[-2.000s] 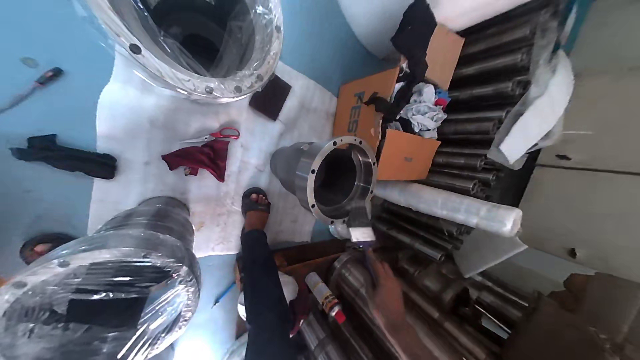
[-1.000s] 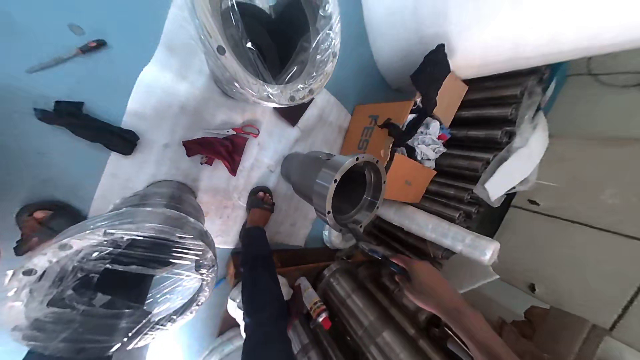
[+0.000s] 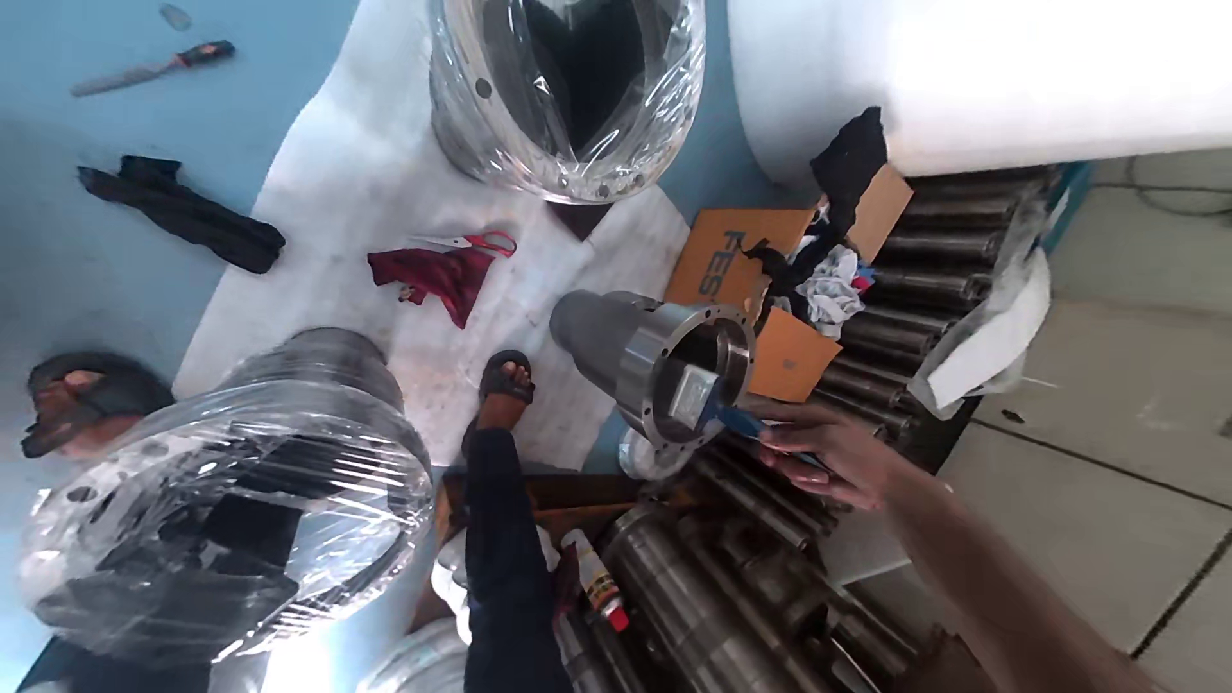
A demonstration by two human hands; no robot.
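My right hand (image 3: 833,452) grips the blue handle of a paintbrush (image 3: 698,397). The brush's pale head is at the open mouth of a flanged metal cylinder (image 3: 635,356) with bolt holes round its rim. This cylinder stands on a white sheet (image 3: 327,221). My left hand is out of view. Two larger flanged cylinders wrapped in clear film stand near it, one (image 3: 568,183) at the top and one (image 3: 404,481) at lower left. A sandaled foot and dark trouser leg (image 3: 500,539) show at bottom centre.
Red-handled scissors (image 3: 491,243) lie by a maroon cloth (image 3: 443,279). A cardboard box (image 3: 731,260) holds rags. Metal shafts (image 3: 674,587), a spray can (image 3: 595,577) and a plastic-wrapped item (image 3: 647,457) lie near the hand. A file (image 3: 154,69) and black cloth (image 3: 188,212) lie at left.
My right hand has raised the brush from beside the cylinder's lower rim to its open mouth. The view has shifted.
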